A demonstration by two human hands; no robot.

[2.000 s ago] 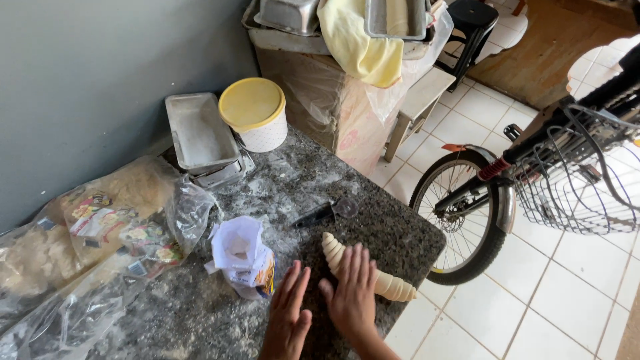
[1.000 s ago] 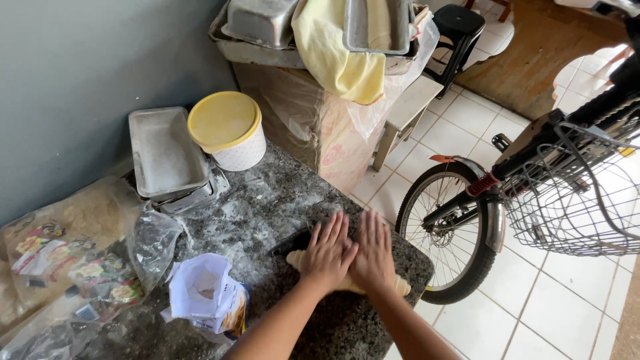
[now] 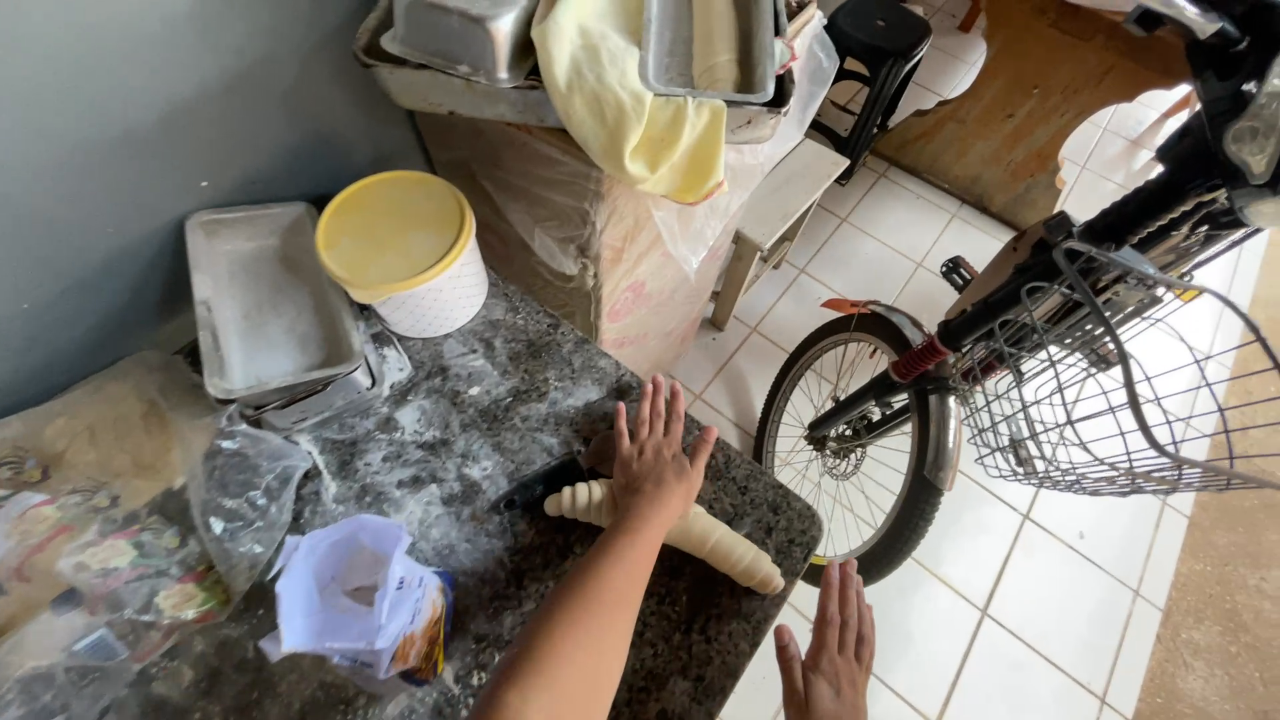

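A spiral-rolled length of dough [image 3: 725,548] lies on the floured granite countertop [image 3: 470,420], near its right corner. Flat across its middle rests my left hand [image 3: 657,462], fingers spread, covering part of the roll. My right hand [image 3: 835,640] is raised off the roll, past the counter's edge, palm flat and holding nothing. Just behind the roll lies a tool with a black handle [image 3: 540,482], partly hidden by my left hand. An opened paper bag [image 3: 345,600] with flour-like powder inside stands to the left of my forearm.
Metal loaf pans [image 3: 275,300] and a yellow-lidded tub [image 3: 400,240] stand at the back left, plastic bags [image 3: 120,520] at the left. Beyond the counter are a covered box with more pans and a yellow cloth [image 3: 640,120], a small bench [image 3: 775,210], a black stool [image 3: 875,50] and a bicycle [image 3: 850,440].
My right hand has come off the dough roll and moved toward the lower right, past the counter's edge. My left hand is still on the roll.
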